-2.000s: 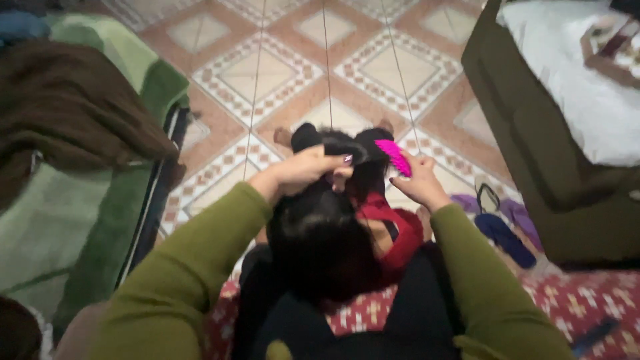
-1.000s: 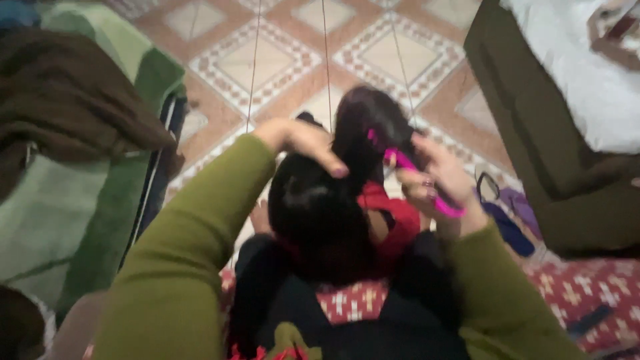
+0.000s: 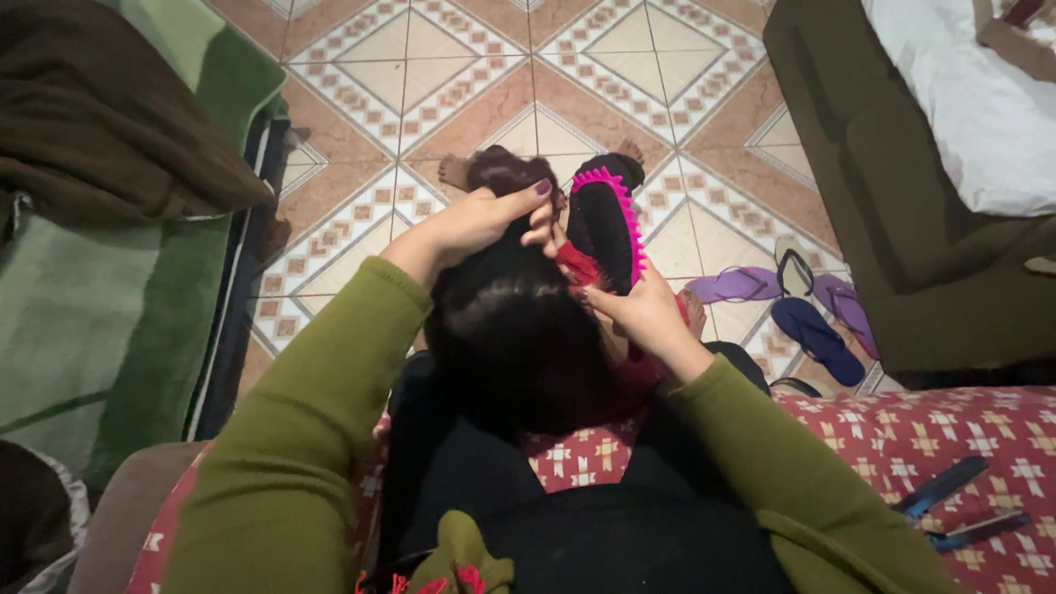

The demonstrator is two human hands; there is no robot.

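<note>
A person with long dark hair and a red top sits on the floor between my knees, seen from above. My left hand is closed on a gathered bunch of that hair at the far side of the head, thumb on top. A hairbrush with a black pad and a bright pink toothed rim stands up from my right hand, which grips its lower end just right of the head. The handle is hidden by my fingers.
A bed with a green blanket and brown cloth is at left, a dark sofa at right. Purple and blue flip-flops lie on the tiled floor. A blue hair straightener rests on the red patterned cover.
My right hand with the brush has come back toward me, to the right side of the head. The hair spread beyond the head one second ago is now bunched at my left hand.
</note>
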